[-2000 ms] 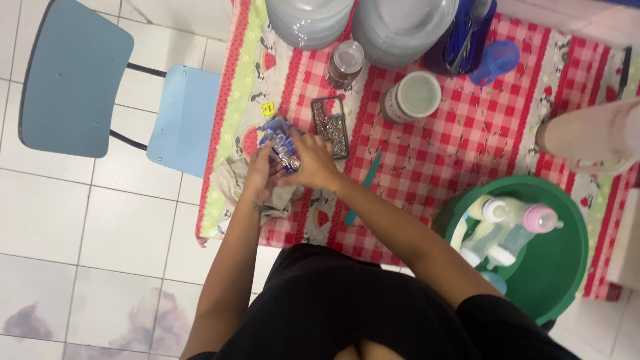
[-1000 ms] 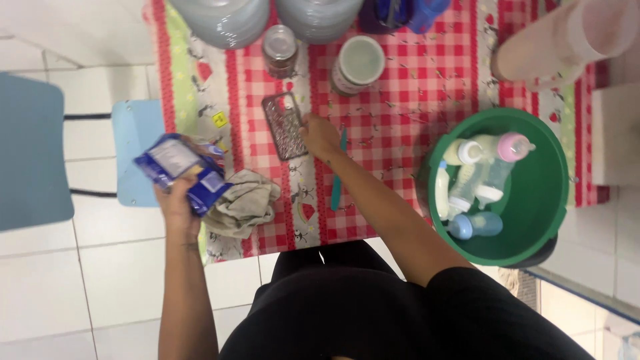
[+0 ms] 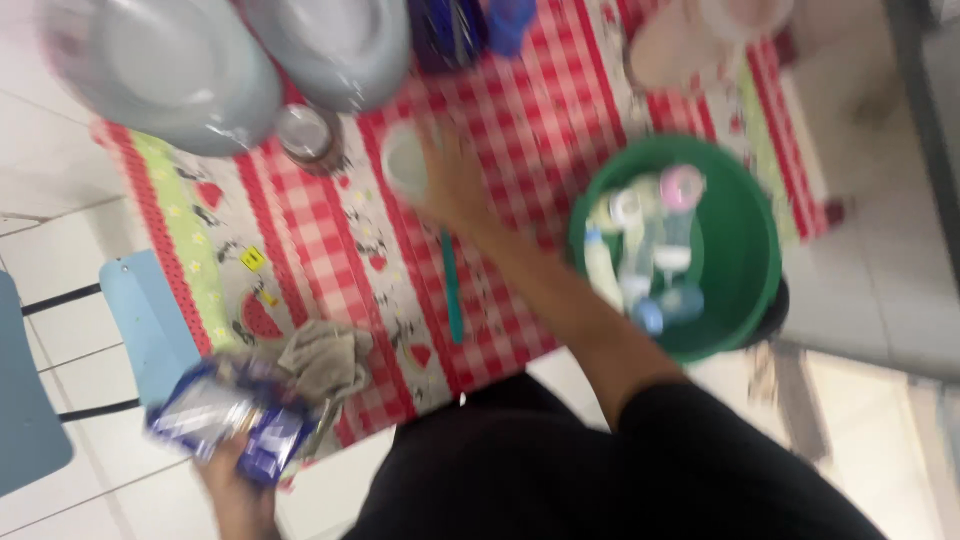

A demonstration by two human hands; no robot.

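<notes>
My left hand [image 3: 236, 480] grips a blue plastic packet [image 3: 225, 420] at the table's near left corner, beside a crumpled grey cloth [image 3: 326, 356]. My right hand [image 3: 454, 180] reaches over the table to a jar with a pale lid [image 3: 405, 163]. Its fingers lie along the lid's right side, but blur hides whether they close around it. Just below that hand a teal knife-like utensil [image 3: 451, 289] rests on the checked tablecloth. Left of the lidded jar stands a small jar [image 3: 306, 136] with a clear top.
Stacked plates under clear plastic [image 3: 165, 60] fill the back left, near a blue utensil holder [image 3: 448, 34] and a blue cup [image 3: 511, 26]. A green basin [image 3: 757, 247] with baby bottles [image 3: 679, 225] stands right. Behind it is a translucent pitcher [image 3: 675, 56]. A blue chair [image 3: 142, 322] is left.
My right hand has moved from the glitter phone case to the lidded jar. The case no longer shows on the tablecloth where it lay. The packet remains in my left hand. The view has shifted.
</notes>
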